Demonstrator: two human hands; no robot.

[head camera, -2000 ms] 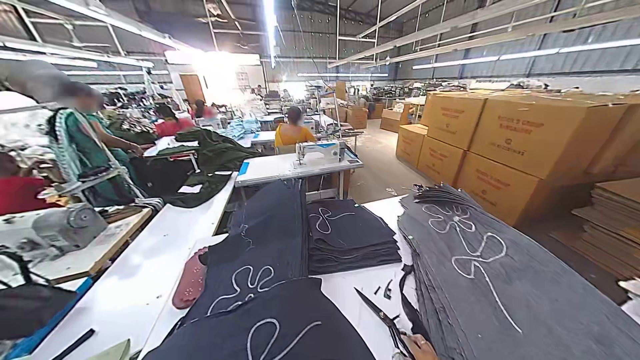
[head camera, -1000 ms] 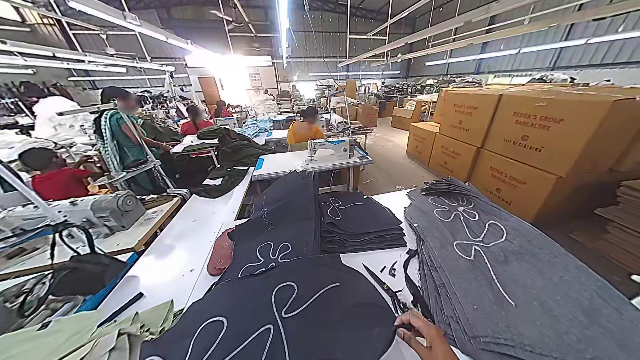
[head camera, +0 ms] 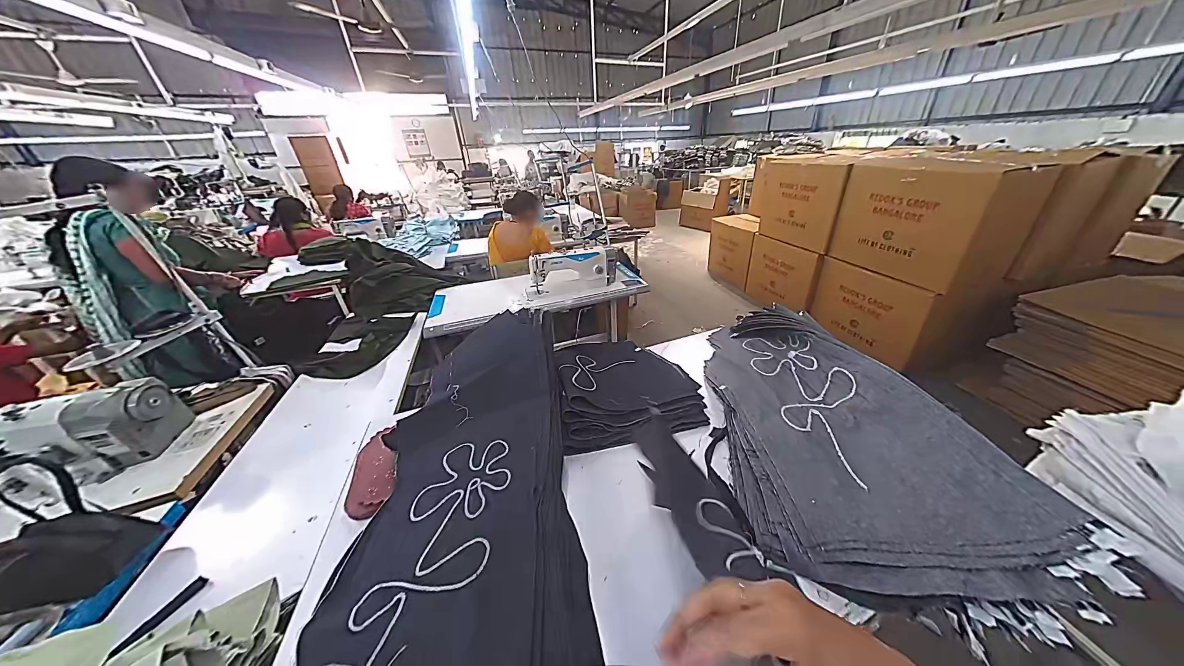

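Note:
My right hand (head camera: 754, 624) is at the bottom, right of centre, blurred, just below a narrow dark fabric panel (head camera: 698, 509) with white cord trim; whether it grips the panel is unclear. My left hand is out of view. Left of it lies a long stack of dark panels (head camera: 462, 481) with a white flower-and-stem cord design. Behind is a smaller stack of dark pieces (head camera: 624, 393) with a similar white line. To the right, a tall stack of grey denim-like panels (head camera: 869, 462) bears a flower design, its lower edge fringed with white tags.
A sewing machine (head camera: 573, 268) stands on a table ahead, another (head camera: 102, 421) at left. A red-brown item (head camera: 373, 474) and green fabric (head camera: 203, 629) lie left. Cardboard boxes (head camera: 906, 222), flattened cardboard (head camera: 1101, 324) and white fabric (head camera: 1110, 481) are at right. People work farther off.
A dark panel that covered the front of the left stack is gone from there, and a dark panel now lies beside the grey stack, where scissors showed earlier. My right hand has moved left.

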